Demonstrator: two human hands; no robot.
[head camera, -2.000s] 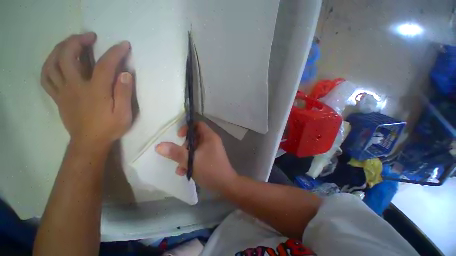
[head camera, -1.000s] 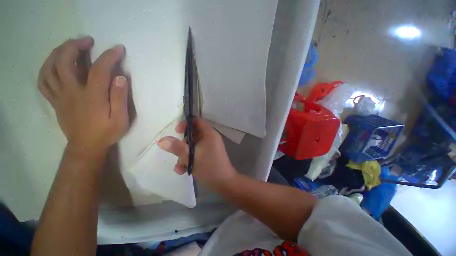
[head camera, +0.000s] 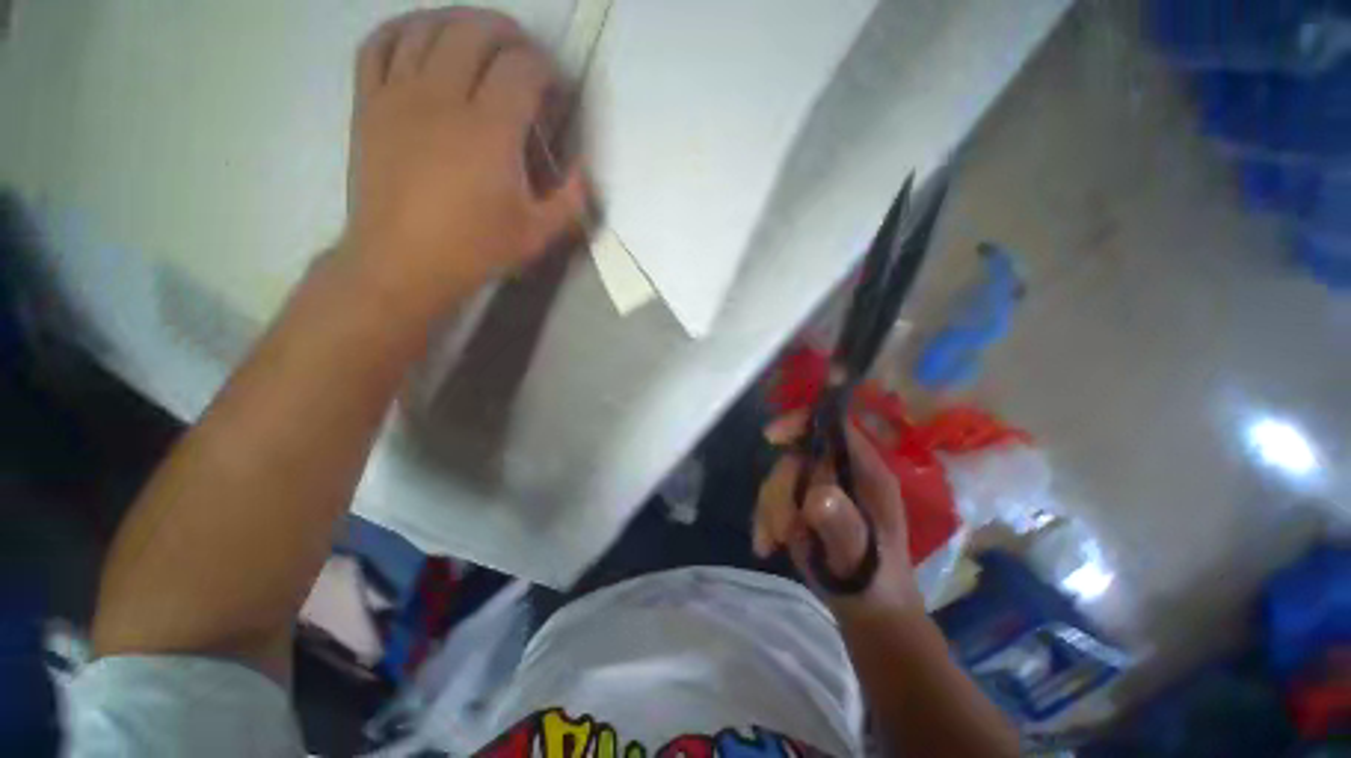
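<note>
My right hand (head camera: 845, 511) holds the long black shears (head camera: 874, 319) by their looped handles, off the table's right edge. The blades point up and are slightly apart, with no material between them. My left hand (head camera: 459, 148) is on the pale sheet material (head camera: 193, 104) with fingers bent down and thumb at its right side. Whether it pinches the sheet is hidden. A whiter panel (head camera: 711, 133) lies to its right, with a narrow cream strip (head camera: 619, 274) at its lower left edge.
The grey-white table (head camera: 563, 504) has its corner near my shirt. Beyond its right edge are a red plastic stool (head camera: 926, 496), a blue crate (head camera: 1037, 666), clear plastic bags and a blue item (head camera: 971, 326) on the floor. More blue things are at the upper right.
My right hand has moved the shears off the sheet, past the table's right edge. My left hand has moved right, to the cut area. The pointed pale piece no longer shows below. The view has turned.
</note>
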